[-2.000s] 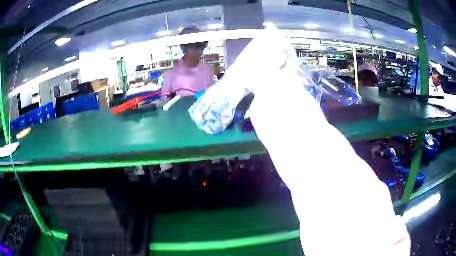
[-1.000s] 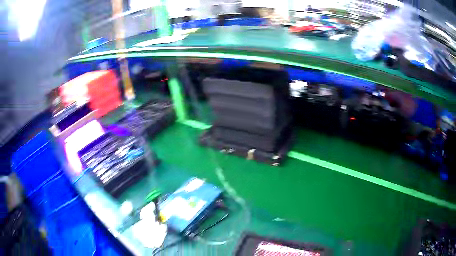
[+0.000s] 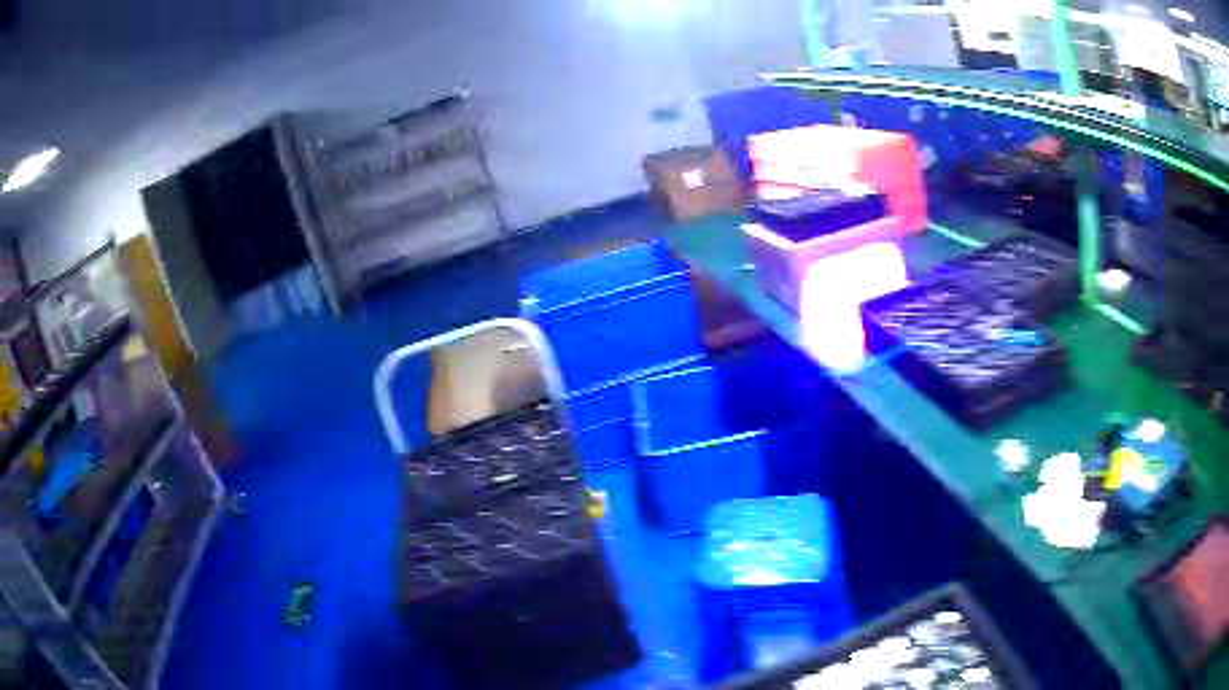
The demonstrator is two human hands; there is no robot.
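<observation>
A black-rimmed component tray (image 3: 900,663) shows at the bottom, cut off by the picture's edge. Bright silver-white parts fill it; they are too blurred to tell singly. No hand is visible on the part of the tray in view, and what bears it is hidden. Neither my left hand nor my right hand is in the picture.
A trolley with a white handle (image 3: 472,333) bears stacked black trays (image 3: 499,506). Blue bins (image 3: 613,317) and a blue stool (image 3: 768,546) stand beside the bench. The green bench (image 3: 930,438) holds crumpled white wipes (image 3: 1065,506), a blue controller (image 3: 1150,475), board trays (image 3: 970,337) and a glowing box (image 3: 852,299).
The view has swung left and down from the upper shelf to the bench end and floor. The raised white sleeve and clear bag have left the picture. The filled tray has appeared at the bottom.
</observation>
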